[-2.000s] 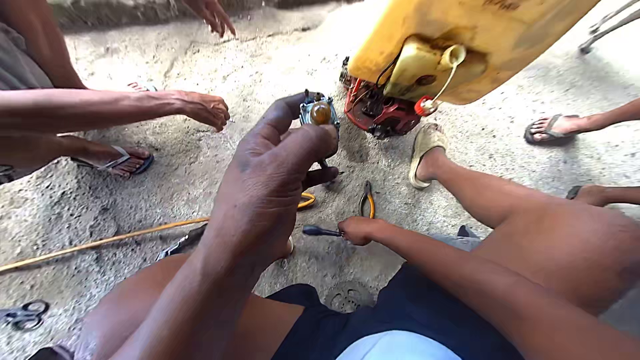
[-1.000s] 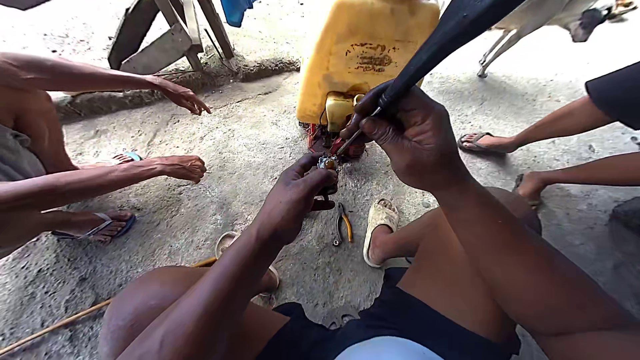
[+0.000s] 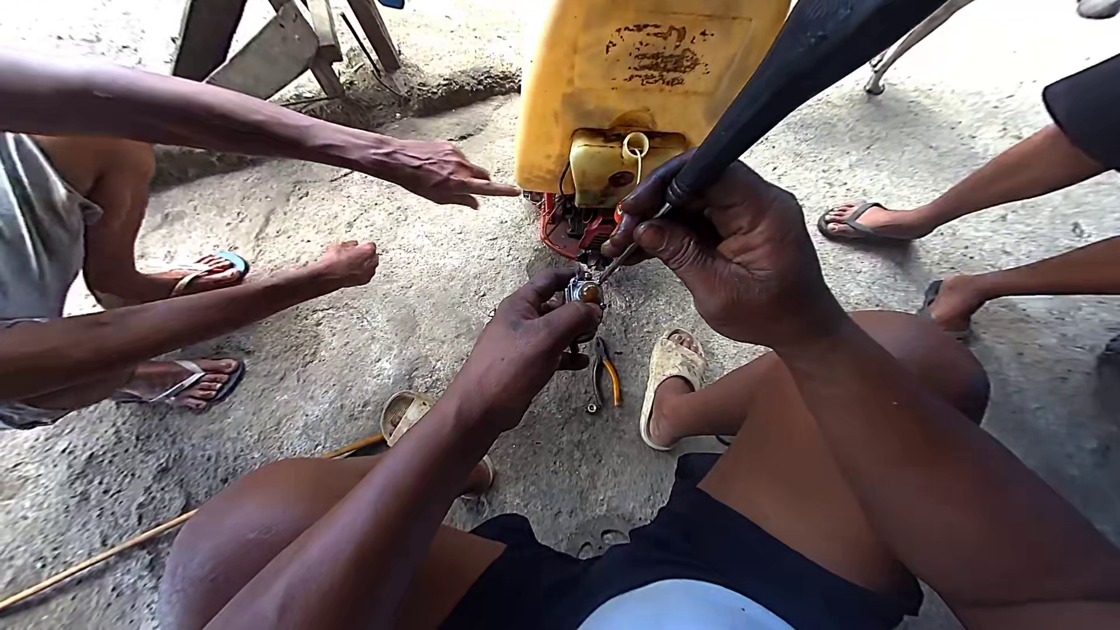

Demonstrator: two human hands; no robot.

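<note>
A small metal carburetor with an amber primer bulb (image 3: 588, 291) is pinched between the thumb and fingers of my left hand (image 3: 525, 341). My right hand (image 3: 744, 254) grips a black-handled screwdriver (image 3: 770, 96), its handle rising to the upper right. The thin shaft slants down to the carburetor, and its tip is at or close to the top right edge; contact cannot be told. Just beyond my hands stands a yellow plastic tank (image 3: 652, 70) with a red-framed small engine (image 3: 569, 227) at its base, partly hidden by my right hand.
Pliers with orange and black handles (image 3: 605, 376) lie on the rough concrete ground between my feet. At the left, a person's hand (image 3: 437, 173) points at the engine, and their other hand (image 3: 350, 262) is loosely closed. Another person's sandaled foot (image 3: 862, 220) rests at the right. A thin stick (image 3: 105, 564) lies lower left.
My right hand was low with the screwdriver two seconds ago and is now raised to the carburetor. The other person's upper hand has moved right, towards the engine. The view has shifted.
</note>
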